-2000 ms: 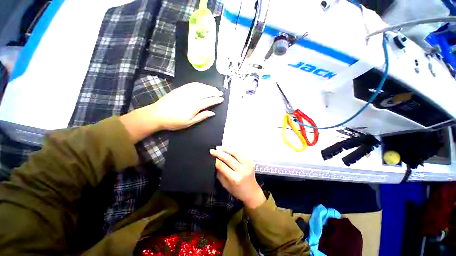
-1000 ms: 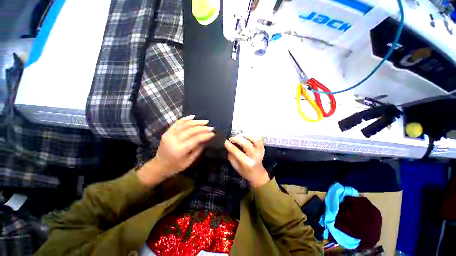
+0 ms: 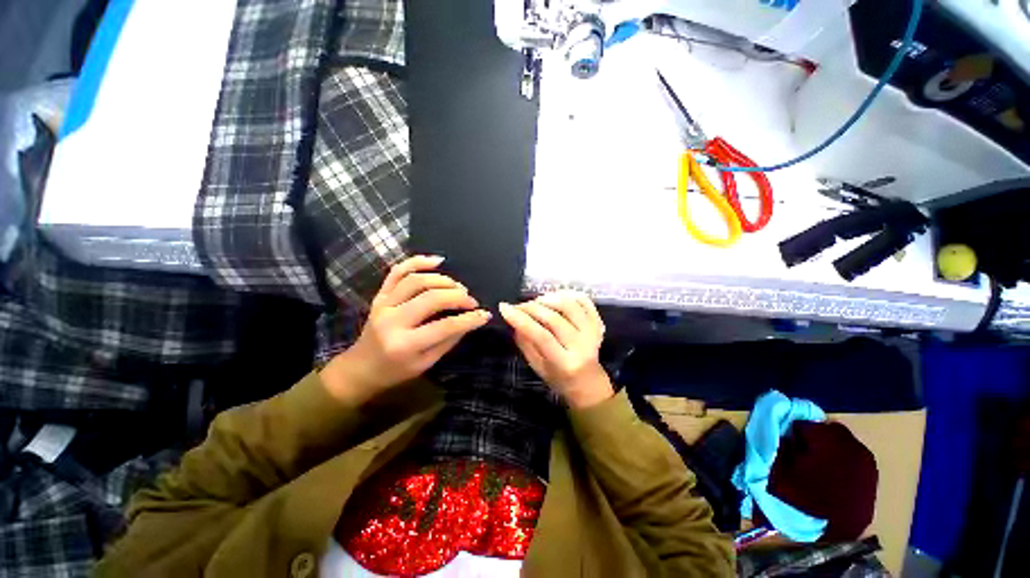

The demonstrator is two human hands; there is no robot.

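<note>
A plain black fabric strip [image 3: 472, 158] lies on the plaid garment panel [image 3: 359, 169] and runs from under the machine head down to the table's front edge. The presser foot [image 3: 529, 77] stands at the strip's right edge near the top. My left hand [image 3: 416, 325] and my right hand [image 3: 558, 336] meet at the strip's lower end, at the table edge. Both hands pinch with thumb and fingers, their tips almost touching. The exact edge between the fingertips is partly hidden.
Scissors with yellow and red handles [image 3: 712, 186] lie right of the needle. Black bars [image 3: 855, 237] and a yellow ball [image 3: 957, 262] are farther right. A blue-green line [image 3: 841, 141] crosses the machine. A maroon and light-blue cloth bundle [image 3: 822, 480] lies on cardboard at lower right.
Both hands have moved down from the strip's middle to its lower end, close together. The view has shifted, so the machine head and scissors sit higher. The yellow-green oval has left the view.
</note>
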